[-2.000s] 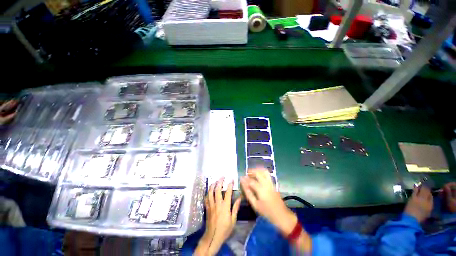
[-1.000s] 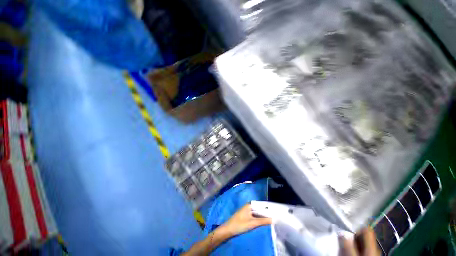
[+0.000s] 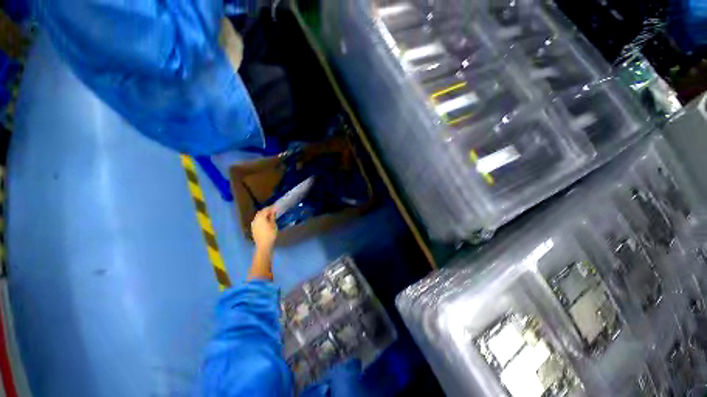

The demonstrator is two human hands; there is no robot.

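Observation:
My left hand (image 3: 264, 227), with a blue sleeve, is stretched out over the near edge of a cardboard box (image 3: 310, 229) on the floor. It is shut on a white sheet, the backing sheet (image 3: 294, 198), which points up and right over the box opening. Dark and blue shiny material lies inside the box. My right hand is not in view.
Stacked clear trays with boards (image 3: 504, 221) fill the right side. Another tray of boards (image 3: 325, 310) lies low beside my sleeve. A person in a blue smock (image 3: 155, 70) is at the upper left. Yellow-black tape (image 3: 203, 225) marks the floor.
The view has shifted towards the floor and box. My left hand has moved from beside the trays to over the box, carrying the white sheet. My right hand has left the picture.

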